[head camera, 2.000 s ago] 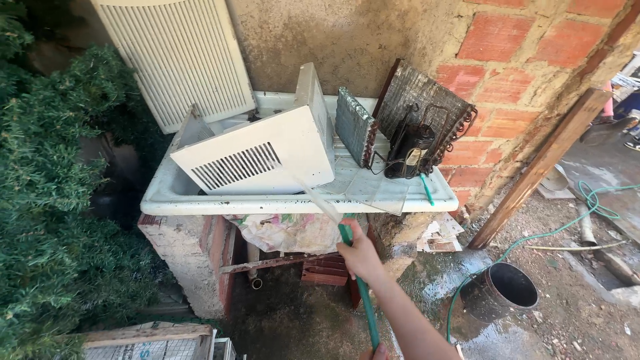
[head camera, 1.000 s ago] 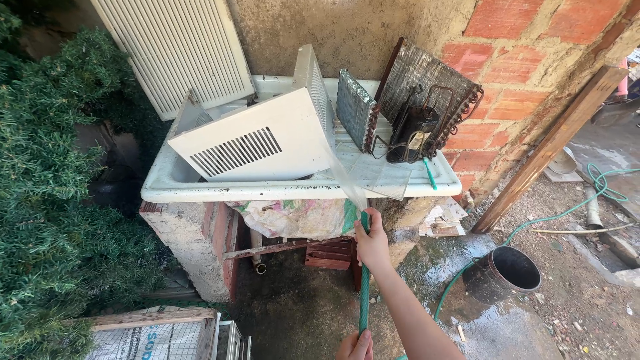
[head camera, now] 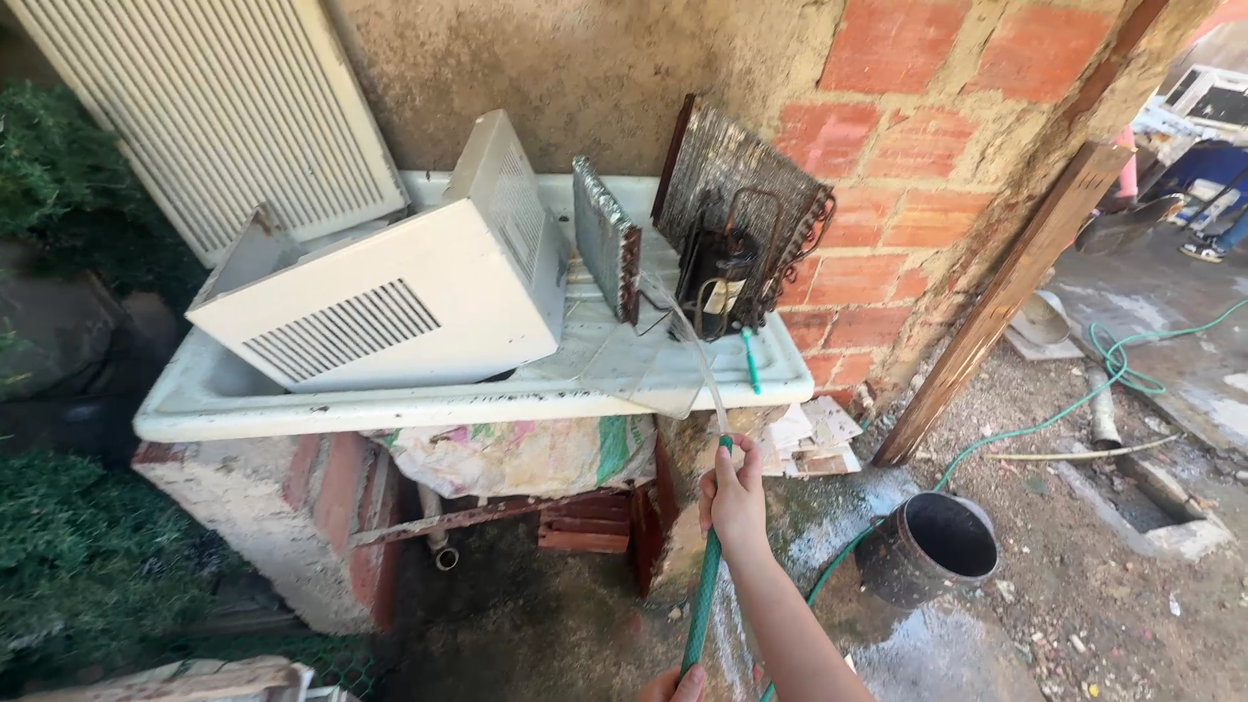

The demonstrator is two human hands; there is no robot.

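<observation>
My right hand grips a green garden hose close to its open end, and water sprays from it toward the coils. Lower down, my left hand holds the same hose at the bottom edge, mostly out of frame. On a white sink rest a white vented metal casing, a narrow finned coil and a larger finned coil with a black compressor in front. A small turquoise brush-like tool lies at the sink's right end.
A ribbed cream panel leans on the wall. A wooden post leans right of the sink. A black bucket stands on the wet ground beside the trailing hose. Shrubs border the left. A person's leg shows at far right.
The water stream has shifted right, from the white casing's edge toward the coils and compressor. My right hand has moved right with the hose end.
</observation>
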